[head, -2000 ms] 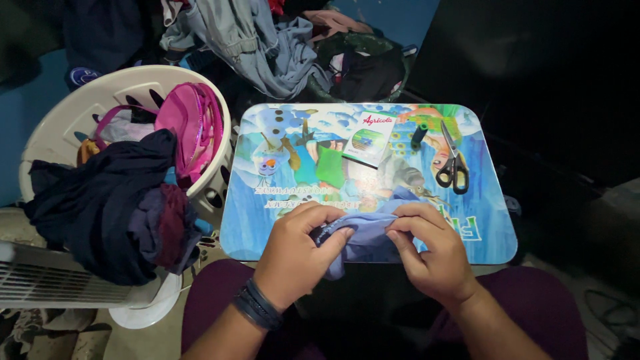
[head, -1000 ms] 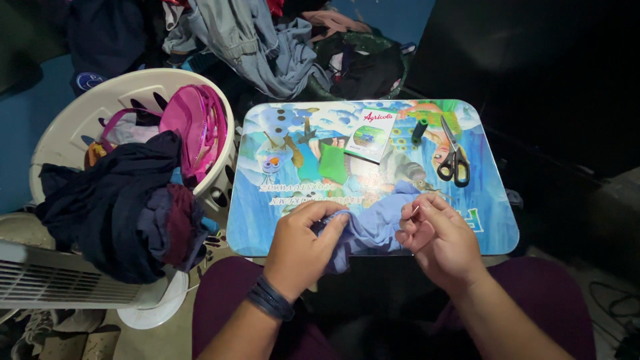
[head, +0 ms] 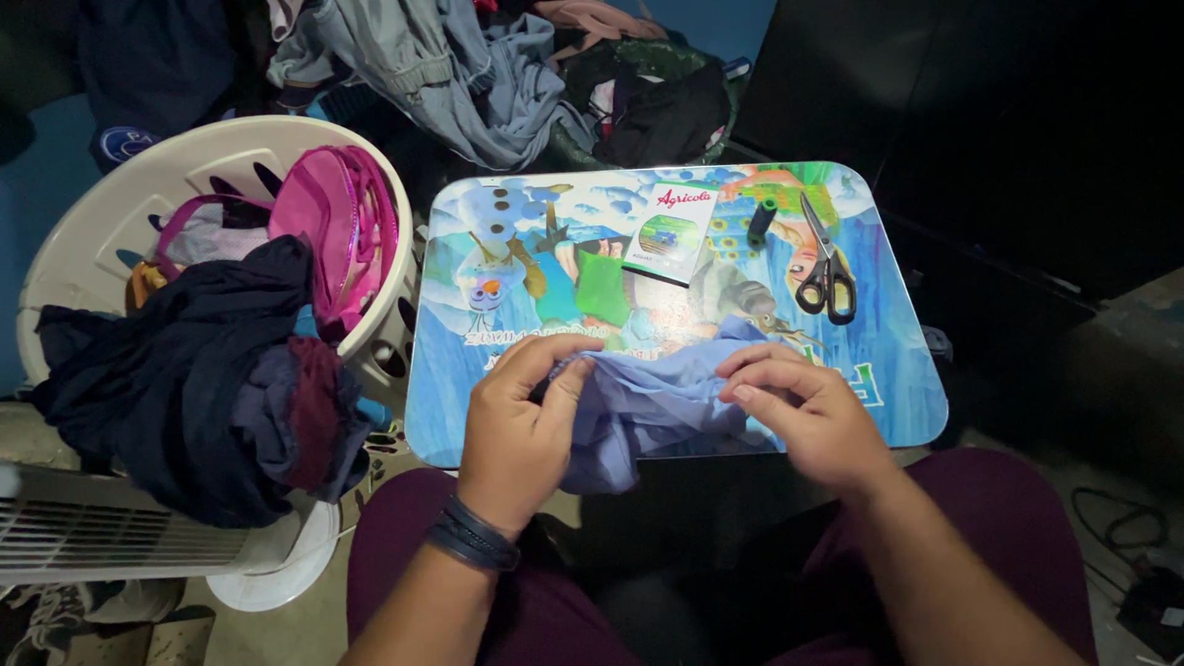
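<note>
A light blue cloth (head: 661,393) lies bunched at the near edge of a small printed table (head: 444,370). My left hand (head: 523,416) pinches its left part between thumb and fingers. At the cloth's right side, my right hand (head: 800,402) has thumb and fingertips close together; whether they grip the fabric or something tiny cannot be told. Farther back on the tabletop are a white needle packet (head: 672,233), a dark green thread spool (head: 762,222) and black-handled scissors (head: 826,273), their blades pointing away from me.
A cream laundry basket (head: 92,222) at left holds dark clothes (head: 185,370) and a pink bag (head: 319,231). A white slatted appliance (head: 120,527) leans below it. More clothes (head: 444,74) are heaped behind the table. A dark cable (head: 1119,518) lies on the floor at right.
My right hand was raised off the cloth a second ago and is now lower, beside it. My left hand has kept its hold on the cloth.
</note>
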